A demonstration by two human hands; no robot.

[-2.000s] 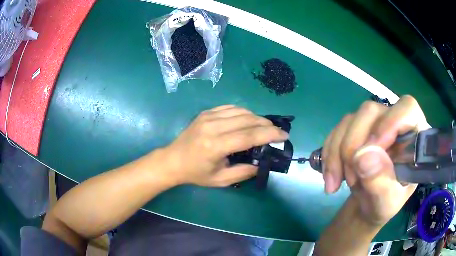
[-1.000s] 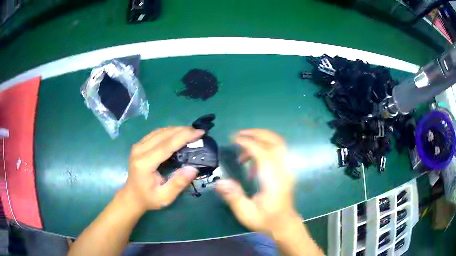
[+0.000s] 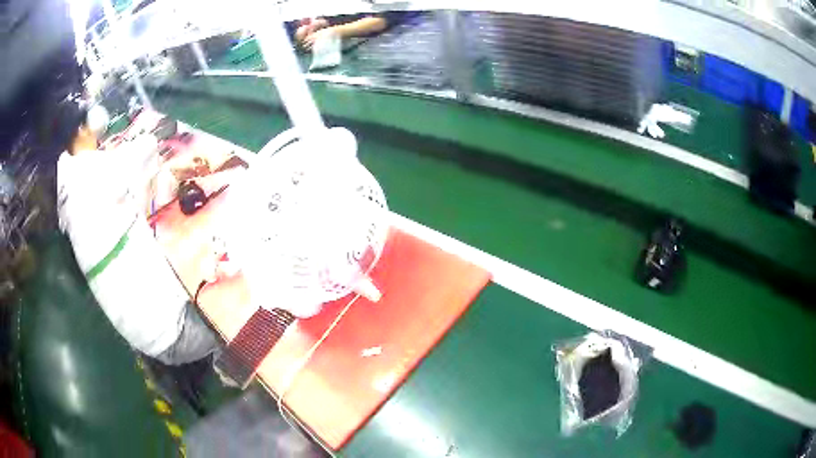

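Neither of my hands is in the picture. The open clear plastic bag of black screws [image 3: 601, 383] lies on the green bench top [image 3: 501, 358] at the lower right. A round dark pile of screws [image 3: 695, 424] lies to its right, near the lower edge. A black device [image 3: 662, 257] sits beyond the white strip on the green belt at the right. The device my left hand held earlier cannot be seen.
A white desk fan [image 3: 309, 224] stands on the red mat [image 3: 403, 331], its cord running down over the mat. A person in white [image 3: 125, 250] works at the far left. White framing [image 3: 501, 22] crosses the top. Another person's hands show beyond the belt.
The view has swung left. Both my hands, the powered screwdriver, the parts heap and the held device have left the picture. The fan, another worker and the device on the belt now show.
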